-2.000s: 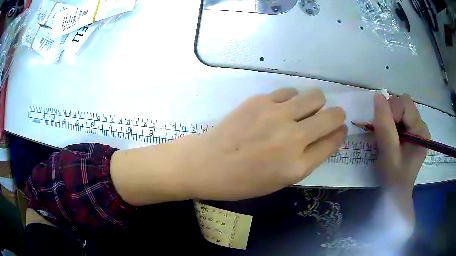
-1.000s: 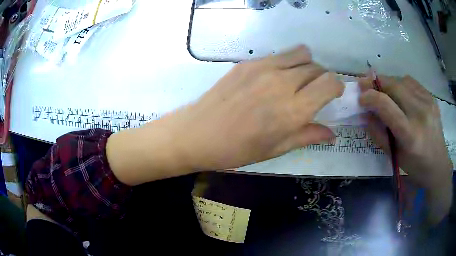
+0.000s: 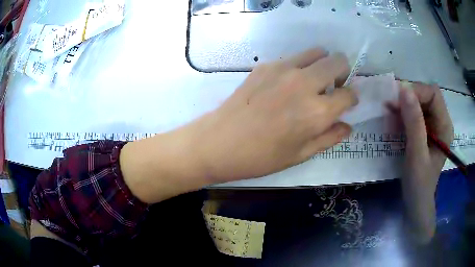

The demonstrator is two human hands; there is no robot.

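Note:
My left hand reaches across the table, its fingers on the left side of white care labels. One label strip stands up blurred between its fingers. My right hand is at the labels' right edge, slightly blurred, and holds a red and black pencil. The pencil's point is not clearly seen. The labels are above the printed ruler scale; whether they touch the table is hard to tell.
A label bundle with a yellow band lies at the upper left by clear plastic. The machine plate is at the top, with a clear plastic bag. A yellowish paper ticket and dark embroidered cloth lie below the table edge.
The pencil, pointing up a second ago, now slants down to the right in my right hand. A label strip now stands up at my left fingers. The view has shifted slightly.

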